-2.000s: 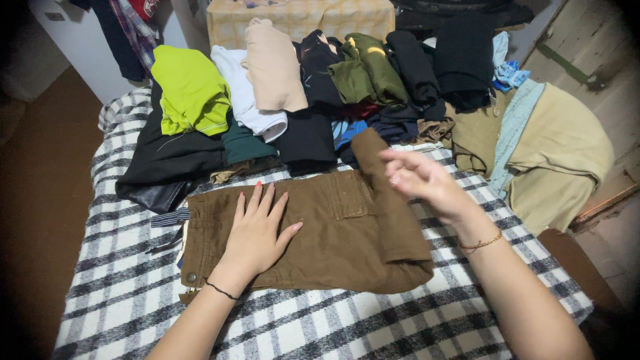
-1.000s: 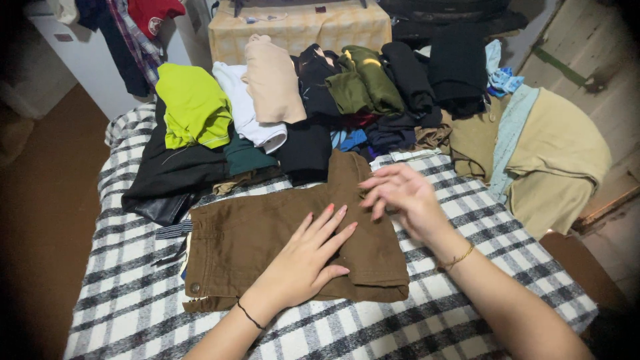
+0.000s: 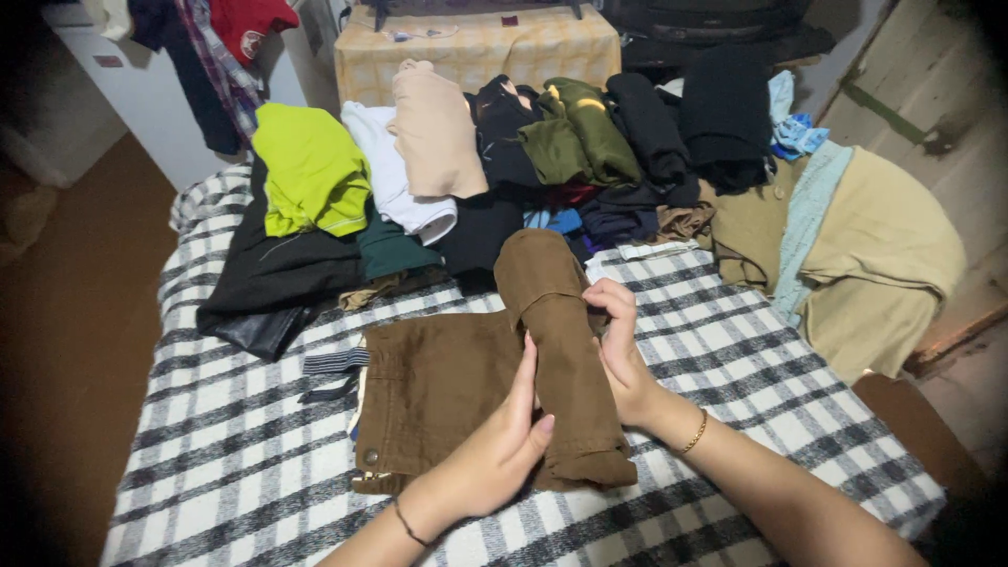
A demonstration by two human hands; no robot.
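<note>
A pair of brown trousers (image 3: 441,378) lies on a black-and-white checked cloth, its buttoned waistband at the left and its right part folded over into a raised roll. My left hand (image 3: 504,441) rests on edge against the left side of that roll, thumb apart from the fingers. On the roll's right side, my right hand (image 3: 618,346) holds the fabric with curled fingers; its fingertips are partly hidden behind the cloth. A striped strip of fabric (image 3: 335,362) sticks out beyond the waistband.
Behind the trousers lie a lime green garment (image 3: 311,169), a white one (image 3: 386,169), a beige one (image 3: 437,134), olive garments (image 3: 591,134) and black clothes (image 3: 724,118). Khaki fabric (image 3: 882,236) drapes over the right edge of the checked cloth (image 3: 260,441). A cloth-covered stand (image 3: 480,47) is behind.
The right part of the trousers, flatter one second ago, is now folded up into a roll. My left hand has moved from flat on the fabric to the roll's side; my right hand now grips it.
</note>
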